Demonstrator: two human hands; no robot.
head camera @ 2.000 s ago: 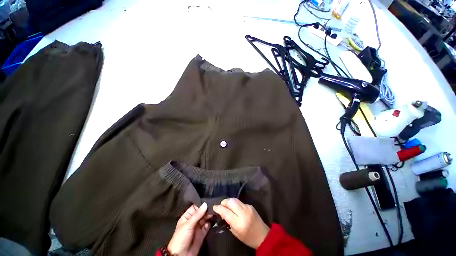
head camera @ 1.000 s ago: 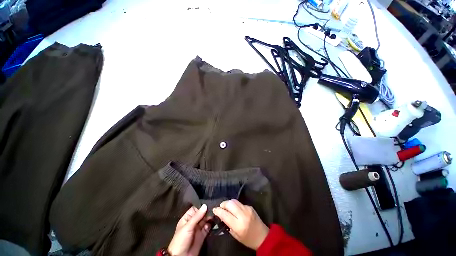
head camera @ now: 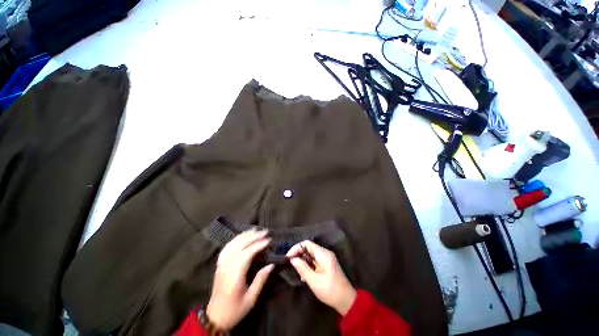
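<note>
A brown garment lies nearest me, its gathered elastic waistband open towards me. My left hand lies over the left part of the waistband, thumb apart from the fingers; whether it holds cloth is unclear. My right hand pinches at the waistband's near edge with thumb and fingertips. Dark snips seem to show under the right hand, unclear. No needle or thread can be made out. A small pale button lies on the brown garment beneath, above my hands.
Another brown garment lies at left. Black hangers, a hair dryer and cables lie at upper right. A brown thread cone, phone, white card, red spool and spray gun are at right.
My left hand has moved up over the waistband, its thumb spread from the fingers. My right hand has shifted slightly up. The whole view has shifted a little.
</note>
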